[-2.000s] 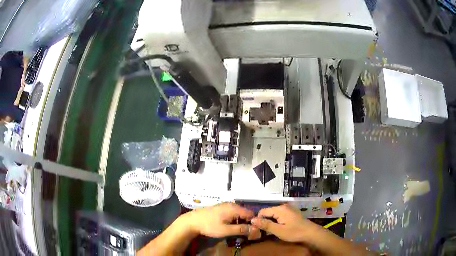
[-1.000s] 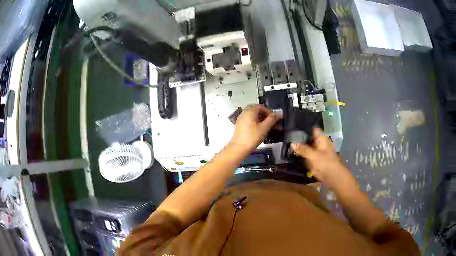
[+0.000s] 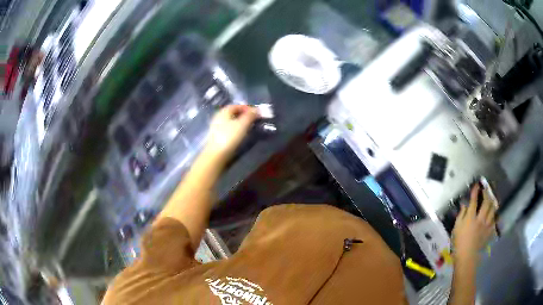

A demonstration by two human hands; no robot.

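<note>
My left hand (image 3: 231,128) is over the near right end of the clear tray (image 3: 178,134). Its fingers grip a small dark device housing with a pale label (image 3: 264,111); both are blurred. The tray holds rows of black housings. My right hand (image 3: 474,225) is at the dark fixture on the right slide of the white machine (image 3: 381,92), near the front corner. Its fingers lie over the fixture, and whether they hold a housing is hidden.
A round white fan (image 3: 305,64) stands between tray and machine. A blue box (image 3: 402,13) and a blurred clear bag (image 3: 357,44) lie beyond it. The machine's screwdriver assembly (image 3: 485,110) is at the right. A yellow piece (image 3: 421,268) shows by the front edge.
The view has swung left. My left hand has left the fixture and moved over to the tray with a housing. My right hand, earlier carrying a dark piece beside the fixture, is now on it.
</note>
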